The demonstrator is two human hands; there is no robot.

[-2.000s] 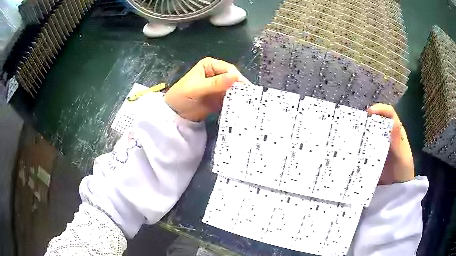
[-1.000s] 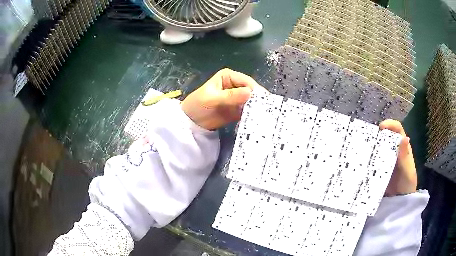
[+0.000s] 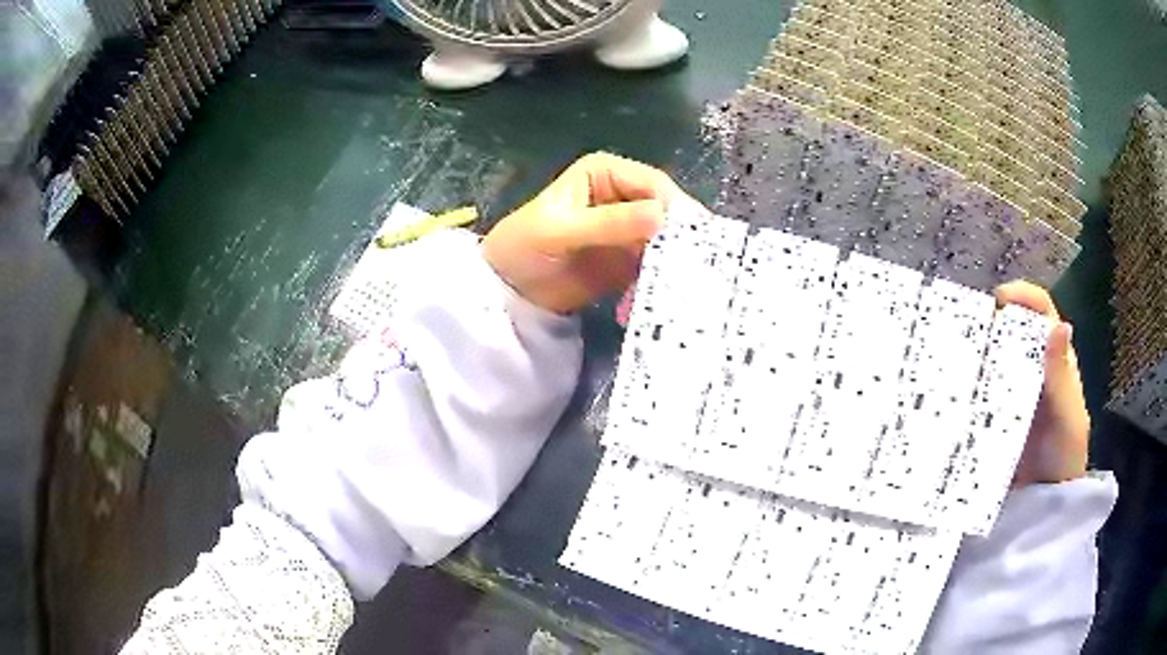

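Note:
A white PCB panel (image 3: 819, 371) with black marks and about five strips is held up, tilted, by its two sides. My left hand (image 3: 582, 237) pinches its upper left corner between thumb and fingers. My right hand (image 3: 1052, 390) grips its right edge, with fingertips over the upper right corner; the rest of that hand is partly behind the panel. Below the held panel lies another white panel (image 3: 755, 563), its upper part covered by the held one.
Racked panels (image 3: 947, 102) stand right behind the held panel. More racked panels stand at the right edge (image 3: 1139, 269) and upper left (image 3: 160, 115). A fan (image 3: 538, 23) is at the back. A yellow marker (image 3: 426, 227) lies on a small paper (image 3: 371, 288) left of my left hand.
The whole view has shifted slightly, so most things sit further right in the picture. Both hands keep the same hold on the panel.

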